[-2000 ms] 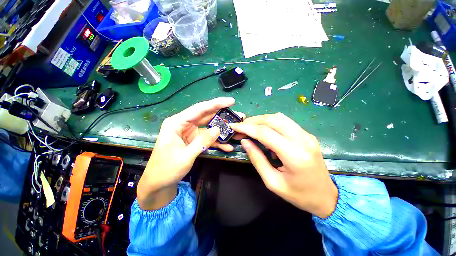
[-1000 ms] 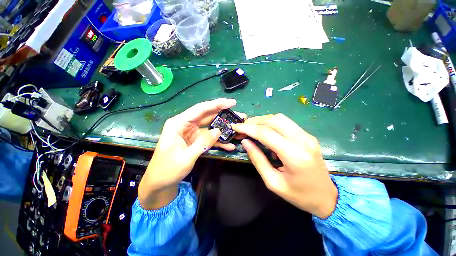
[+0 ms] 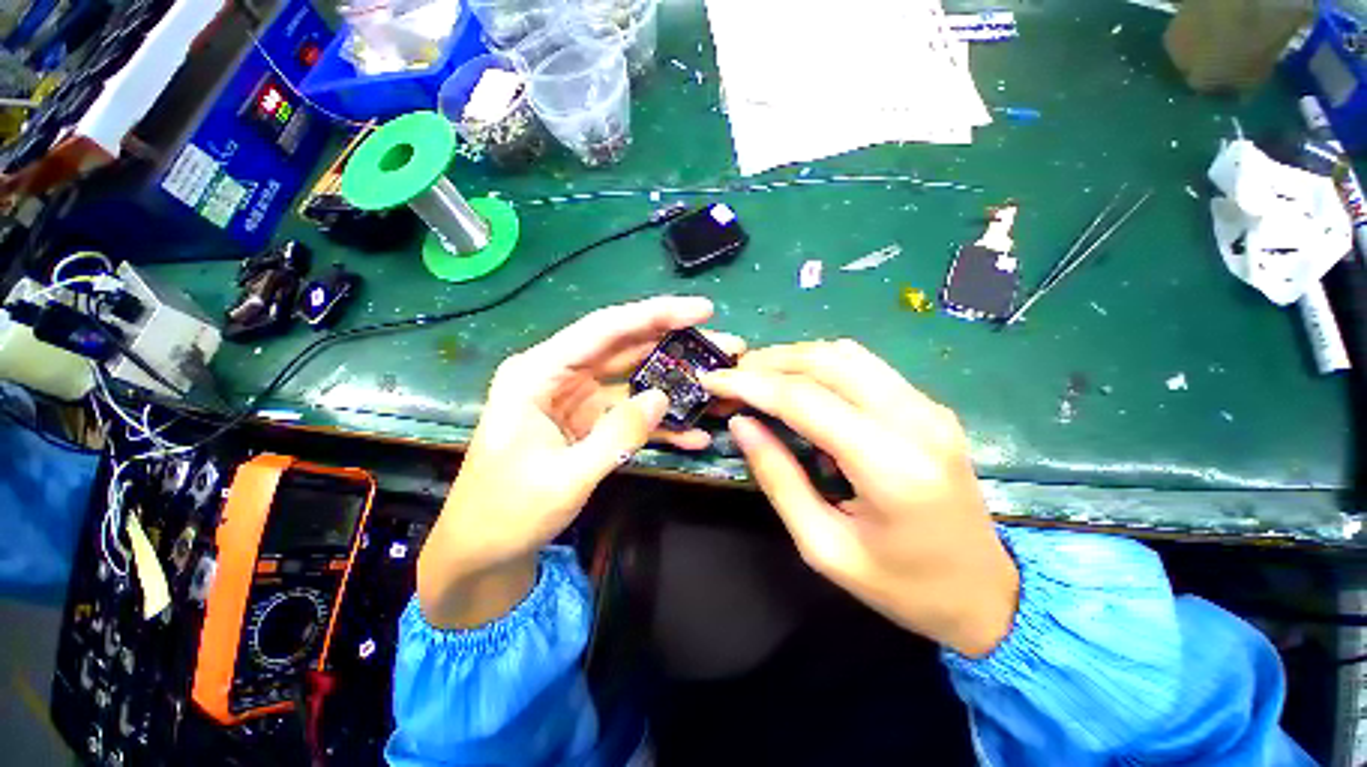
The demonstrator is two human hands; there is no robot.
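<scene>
A small black square device housing (image 3: 678, 369) is open side up, with a circuit board and tiny red parts showing inside. My left hand (image 3: 547, 435) holds it between thumb and fingers, just over the bench's front edge. My right hand (image 3: 862, 465) has its index fingertip at the housing's right side, over the board; the thumb is below it. Whether the right fingers pinch a tiny part is too small to tell. A flat black screen module (image 3: 982, 282) with an orange-gold tail lies on the green bench, beside thin tweezers (image 3: 1076, 258).
A closed black housing (image 3: 705, 237) and a black cable (image 3: 495, 306) lie behind my hands. A solder spool (image 3: 450, 213), plastic cups (image 3: 577, 93) and a blue powered unit (image 3: 248, 150) are at left. An orange multimeter (image 3: 225, 592) is lower left. White paper (image 3: 840, 75) and crumpled tissue (image 3: 1274, 222) lie farther back.
The housing is turned and tilted slightly in my left hand, and my left thumb has shifted a little. Otherwise both hands keep nearly the same place.
</scene>
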